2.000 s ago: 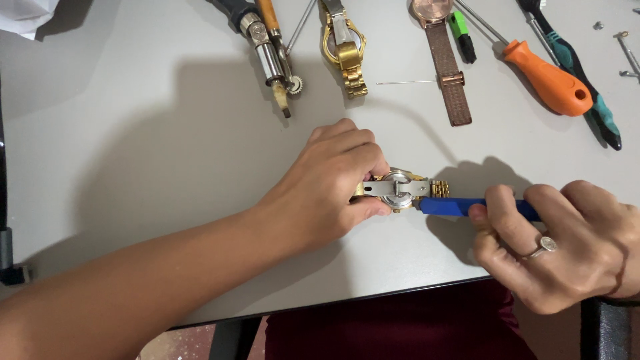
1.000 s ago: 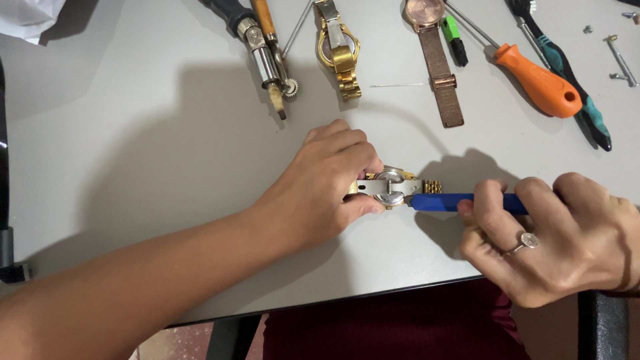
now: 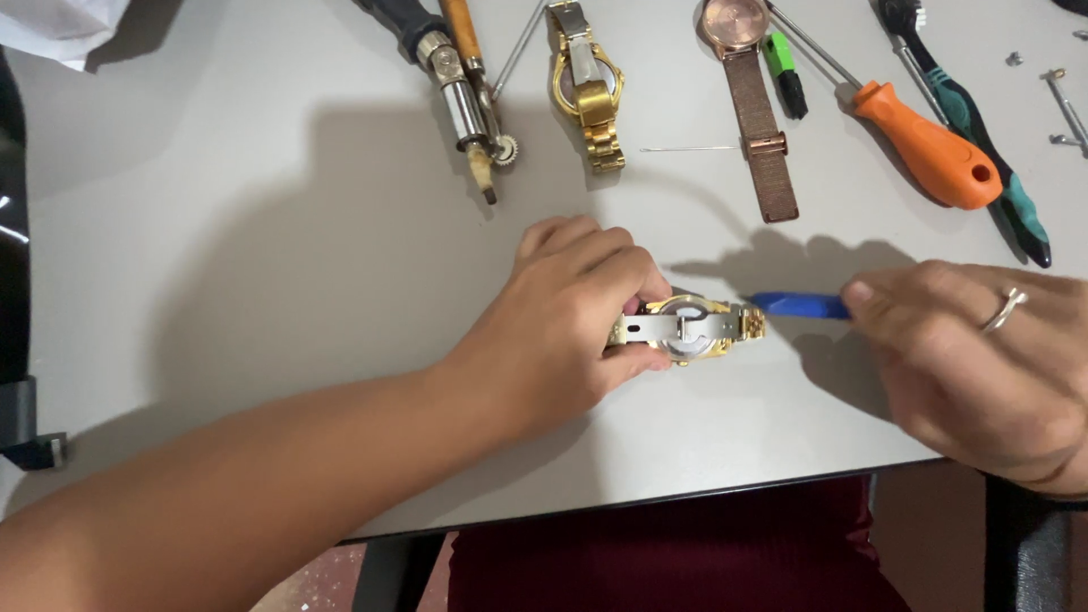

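My left hand grips a gold-tone wristwatch between thumb and fingers, case back up, its silver clasp lying across the back. To the right, my right hand, with a ring on one finger, holds a tool with a blue handle. The thin dark tip of the tool points left, close to the watch's upper right edge; whether it touches cannot be told. Beyond my left hand a second gold-tone watch lies clasp up, and a rose-gold watch with a mesh band lies farther right.
A soldering iron and a wooden-handled tool lie at the back. A green and black cap-like piece, an orange-handled screwdriver, a toothbrush and small screws lie back right. The table's front edge runs below my hands.
My right hand has shifted up and to the right with the blue-handled tool, which has turned so its tip is now near the watch's upper right side. My left hand still holds the watch.
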